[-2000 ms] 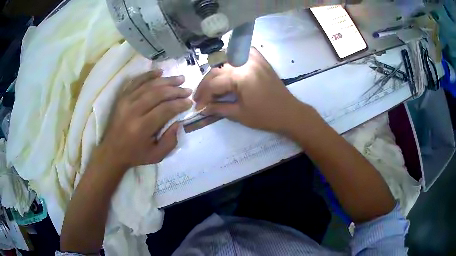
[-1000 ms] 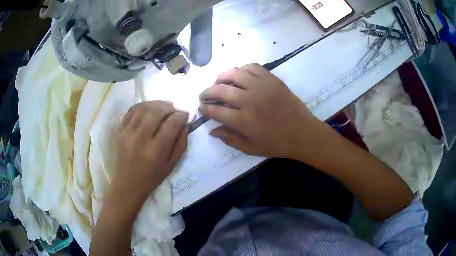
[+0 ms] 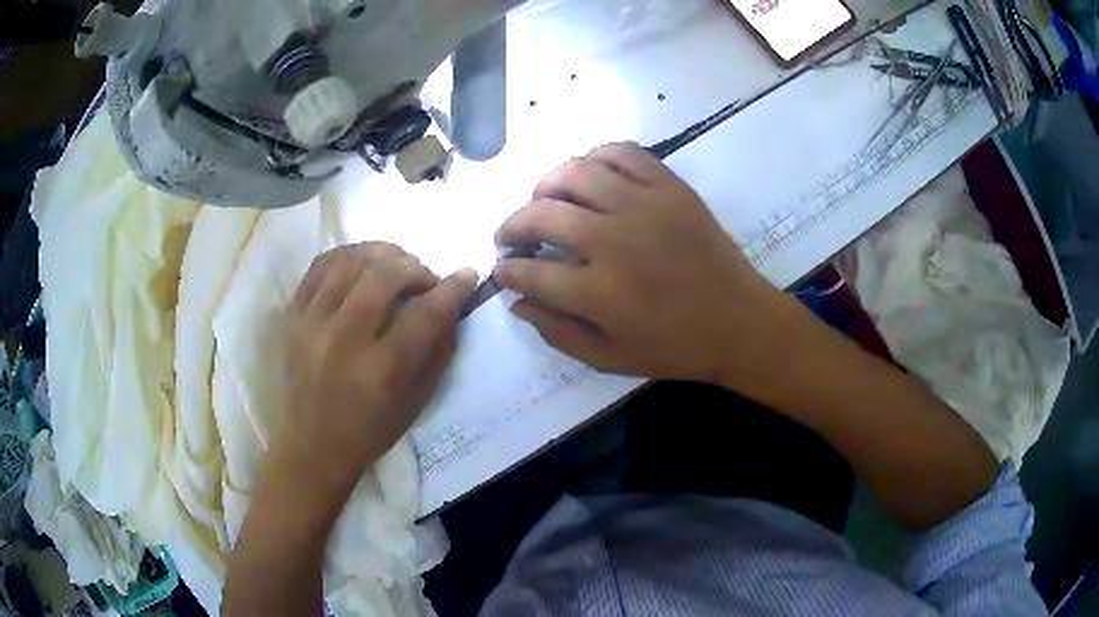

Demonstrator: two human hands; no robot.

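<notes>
The cream garment fabric (image 3: 199, 350) is heaped left of the machine head and hangs over the table's front edge. My left hand (image 3: 368, 350) lies on the fabric's right edge, fingers bent, thumb and index near the dark strip. My right hand (image 3: 627, 265) is closed on the dark strip (image 3: 480, 295), which shows between the two hands and runs on behind my right hand to the upper right. The sewing machine head (image 3: 253, 97) is above my left hand. The needle is not visible. Lamp glare washes out the spot beyond my fingertips.
A lit smartphone (image 3: 793, 24) lies at the top right. Thread snips (image 3: 922, 66) lie at the table's right end. A ruler scale (image 3: 771, 229) runs along the front edge of the table (image 3: 542, 398). Crumpled cloth (image 3: 964, 307) is lower right; a green-teal basket (image 3: 145, 585) is lower left.
Since the first frame, the machine head appears further left and both hands are clear of the needle area. Since the second, my right hand has shifted slightly; the strip still shows between the hands.
</notes>
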